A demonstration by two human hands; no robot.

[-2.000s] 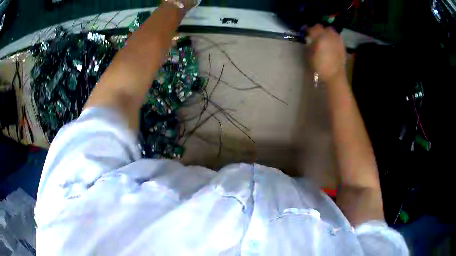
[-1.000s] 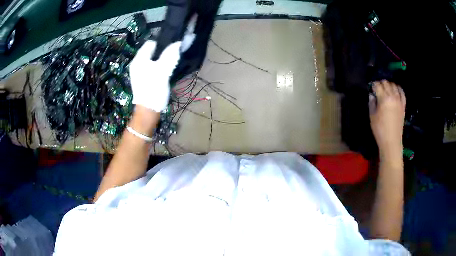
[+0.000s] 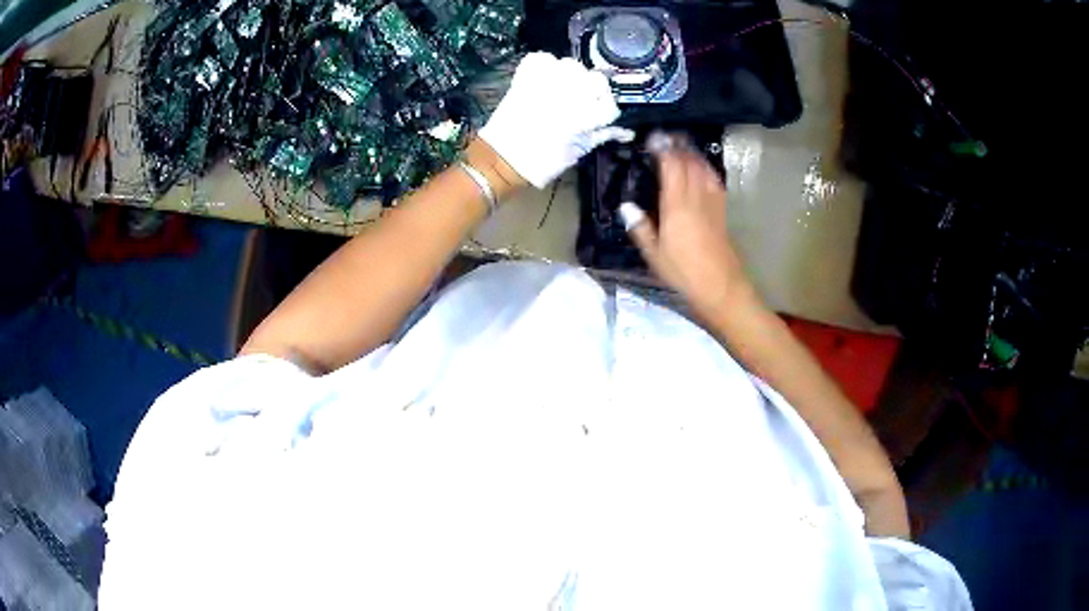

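Observation:
A black front housing (image 3: 746, 74) lies at the far edge of the bench with a round silver speaker (image 3: 632, 45) in it. A second black housing (image 3: 607, 229) lies nearer to me, partly hidden by my hands. My left hand (image 3: 552, 117), in a white glove, is at the near edge of the front housing, fingers bent; what it may hold is hidden. My right hand (image 3: 689, 221), with a white finger cot, is over the nearer housing and blurred. I cannot tell whether it holds anything.
A large pile of green circuit boards (image 3: 340, 90) with black wires lies at left on the tan bench (image 3: 794, 197). Dark stacked housings (image 3: 926, 227) with green parts stand at right. A red bin (image 3: 850, 356) shows below the bench edge.
The speaker housing and a second black housing now lie in front of me. My left hand has moved right and my right hand has moved left from the dark stack. The view has shifted.

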